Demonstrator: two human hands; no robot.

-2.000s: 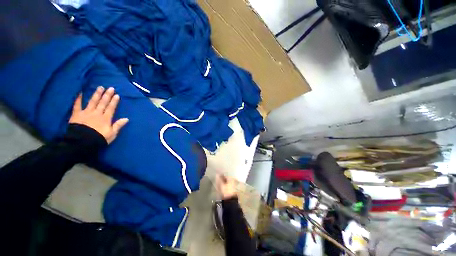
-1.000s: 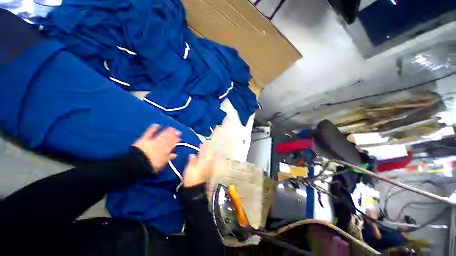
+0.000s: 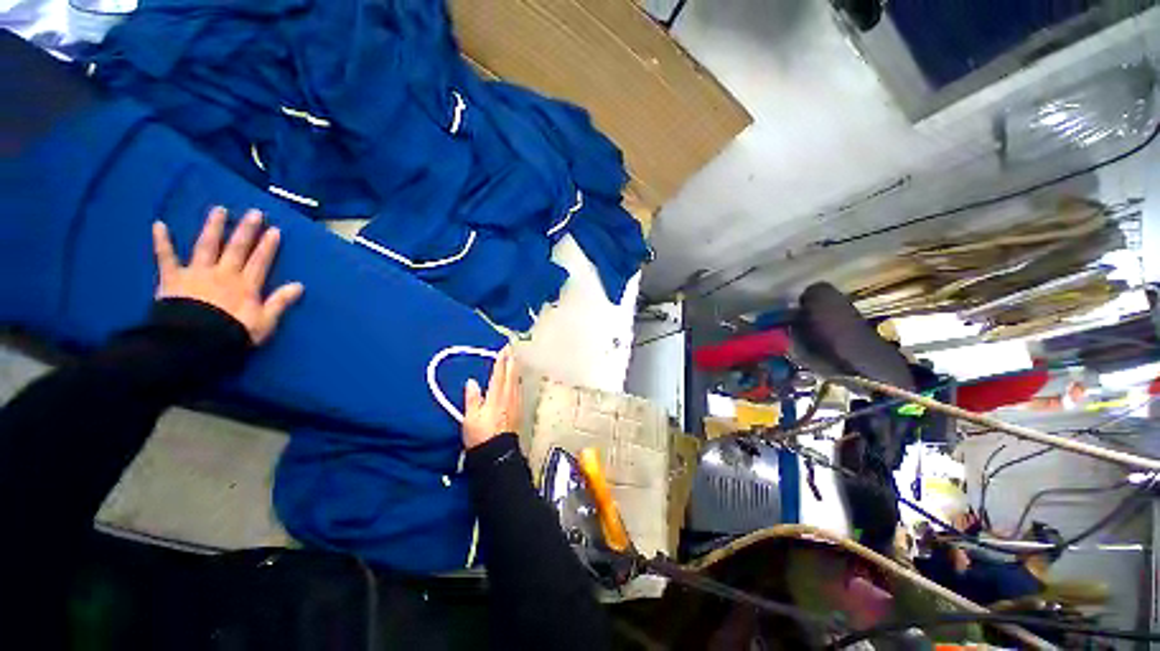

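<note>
A blue garment point(image 3: 344, 324) with a curved white piping line point(image 3: 439, 376) is drawn smooth over the long padded board. My left hand point(image 3: 228, 276) lies flat on the cloth with its fingers spread. My right hand point(image 3: 494, 404) rests at the rounded board end, beside the piping, with its palm on the cloth edge. The steam iron point(image 3: 588, 509), with an orange-yellow handle, stands on the beige iron rest point(image 3: 623, 439), right of my right forearm. No hand touches the iron.
A crumpled blue garment pile point(image 3: 382, 140) lies beyond the board, with brown cardboard point(image 3: 611, 83) behind it. A pale ragged piece point(image 3: 579, 328) lies between pile and rest. A tan hose point(image 3: 992, 420) and black cables run right. Part of the garment hangs on the board's near side.
My left hand has moved back left along the board and lies spread on it. My right hand first left the iron area, then settled at the board end. The cloth there now looks smoother.
</note>
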